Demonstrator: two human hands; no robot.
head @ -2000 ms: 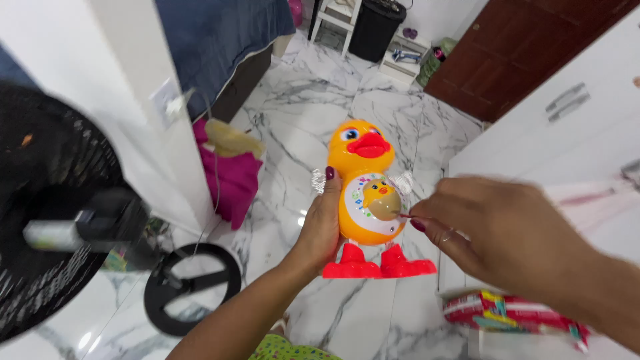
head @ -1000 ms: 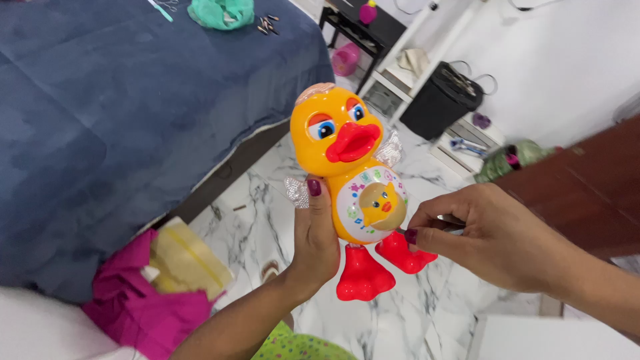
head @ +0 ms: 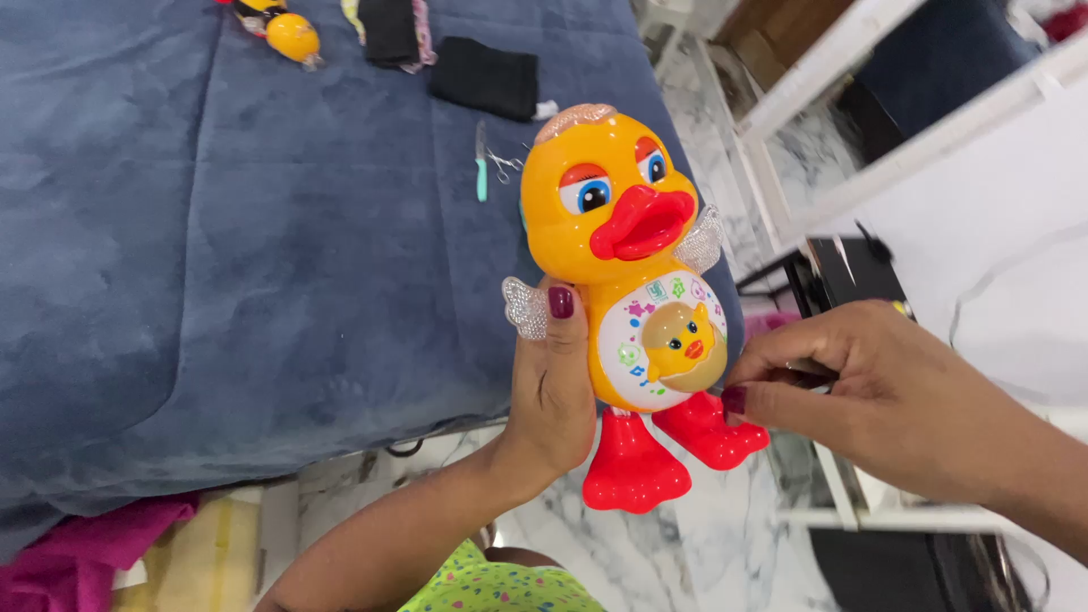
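An orange plastic toy duck [head: 612, 221] with a red beak, red feet and clear glittery wings is held upright, tilted a little, in the middle of the view. My left hand [head: 552, 391] grips its body from the left side, thumb below the wing. My right hand [head: 833, 382] is at the lower right of the duck's belly, thumb and forefinger pinched together near the chick picture [head: 687, 344]. Something small and thin may be between those fingertips; it is too hidden to tell.
A bed with a blue cover [head: 340, 255] fills the left. On it lie a turquoise-handled knife [head: 482, 174], scissors [head: 503, 166], a folded black cloth [head: 484, 78] and another orange toy [head: 293, 38]. At right are a white-framed mirror [head: 901, 140] and a black stand [head: 850, 268].
The view has swung from the floor and fan to the bed. The duck stays in my left hand, and my right hand stays close to its belly.
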